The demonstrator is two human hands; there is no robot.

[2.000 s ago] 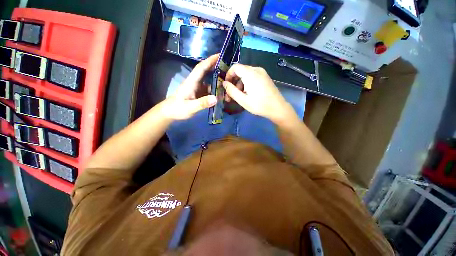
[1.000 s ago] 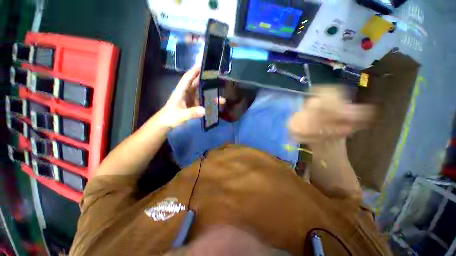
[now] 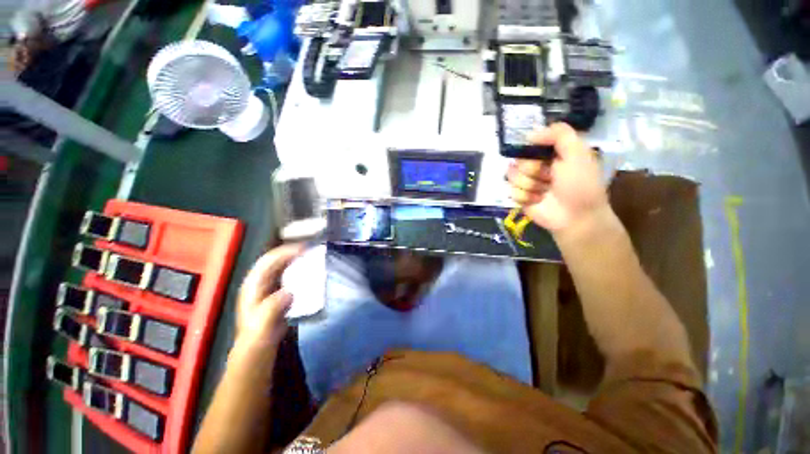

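My left hand holds a display unit upright above my lap, its screen end up and its pale end below; it is blurred. My right hand is at the right fixture of the white press machine, fingers closed on the near black edge of a second display unit that lies in the fixture. A curled yellow strip hangs below my right hand's fingers. A third display unit lies in the left fixture. The red tray at left holds several display units in rows.
The press machine with its blue control screen stands in front. A narrow dark shelf bears a glossy smartphone and a wrench. A white fan stands back left. An open cardboard box is at right.
The view has shifted to show the machine top. My right hand has moved from beside the shelf up to the right fixture. My left hand still holds its unit, now further left.
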